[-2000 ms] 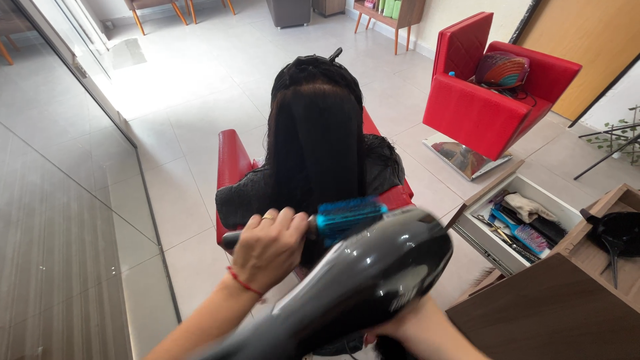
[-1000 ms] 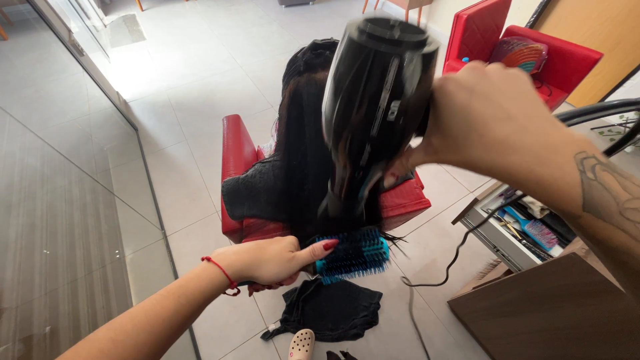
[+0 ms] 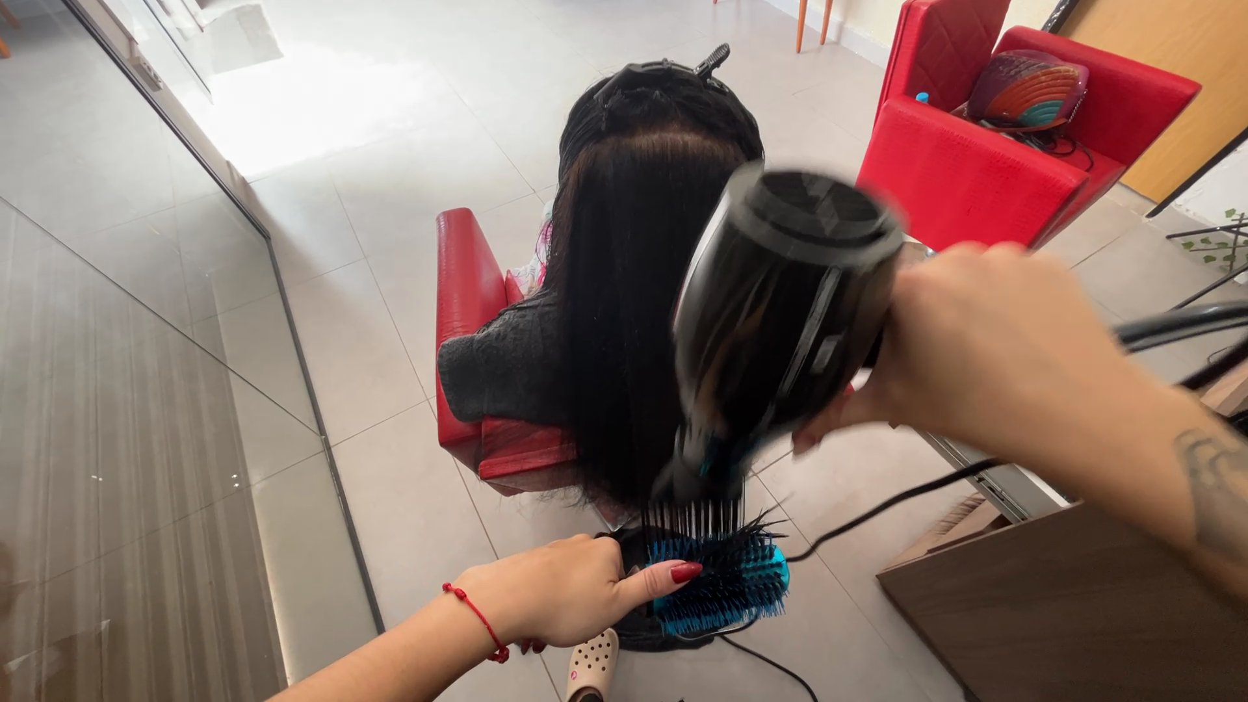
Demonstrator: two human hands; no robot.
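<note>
A person with long dark hair (image 3: 634, 283) sits facing away in a red salon chair (image 3: 471, 268); a black hair clip (image 3: 713, 61) holds the upper section. My left hand (image 3: 561, 595), low in the view, grips a blue round brush (image 3: 721, 585), its thumb lying toward the bristles. The ends of the hair lie over the brush. In my right hand (image 3: 985, 331) is a black hair dryer (image 3: 790, 292), its nozzle pointing down just above the brush and strands. The brush handle is hidden by my left fingers.
Glass panels (image 3: 146, 370) stand at left. Another red chair (image 3: 975, 156) holds a patterned bag (image 3: 1029, 90) at upper right. The dryer's cord (image 3: 897, 502) crosses near a wooden cabinet (image 3: 1063, 604) at lower right. A light clog (image 3: 592, 663) and dark cloth (image 3: 663, 639) are below.
Two seconds ago the dryer lay across the lower middle, its body at the right; it has since swung upright, nozzle down. My left hand and the brush have moved lower, to the hair ends.
</note>
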